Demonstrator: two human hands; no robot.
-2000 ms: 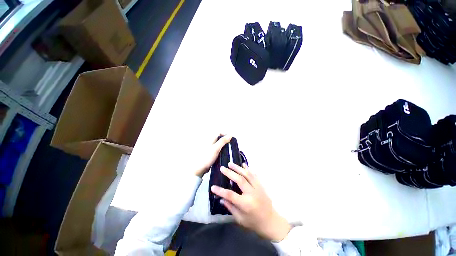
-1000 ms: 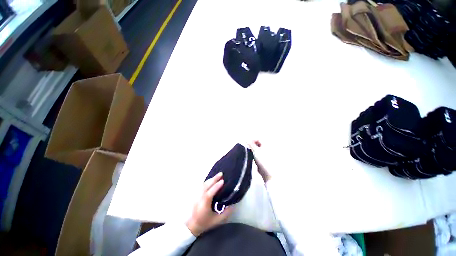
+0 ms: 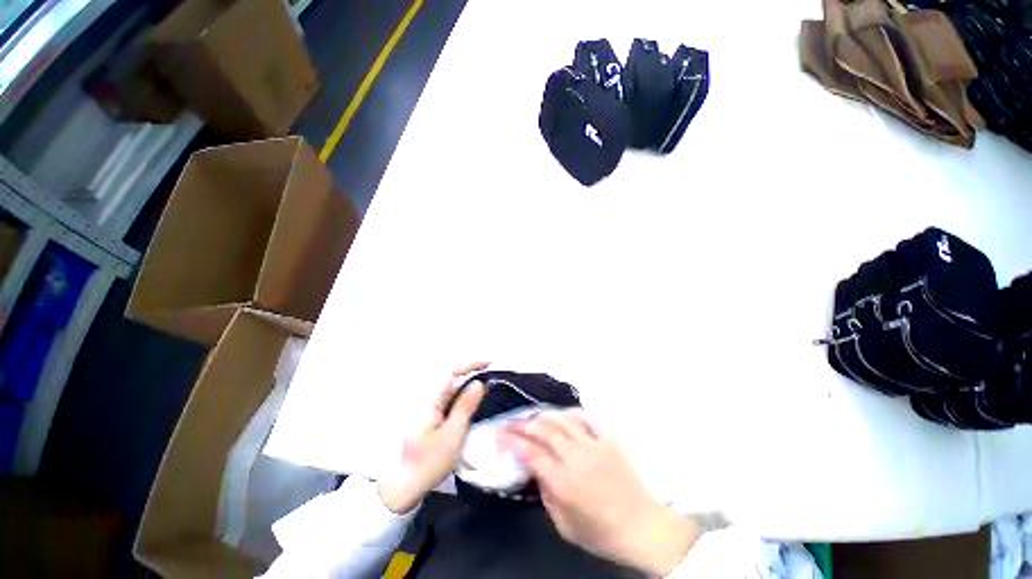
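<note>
A small black zippered bag is at the table's near edge in front of me, its mouth open and its pale zipper line curving along the rim. A white wad of stuffing paper sits in the mouth. My left hand grips the bag's left rim, thumb near the opening. My right hand has its fingers on the wad at the right side; they are slightly blurred. The lower part of the bag is partly hidden by the hands and the wad.
Several black bags stand at the back. Plump black bags are stacked at right. Brown fabric pieces lie at the far right. Open cartons stand on the floor at left. A brown box is below the near edge.
The bag was closed and tilted in my left hand; now its mouth is open, with white stuffing in it. My right hand has come from the bag's far side onto the wad.
</note>
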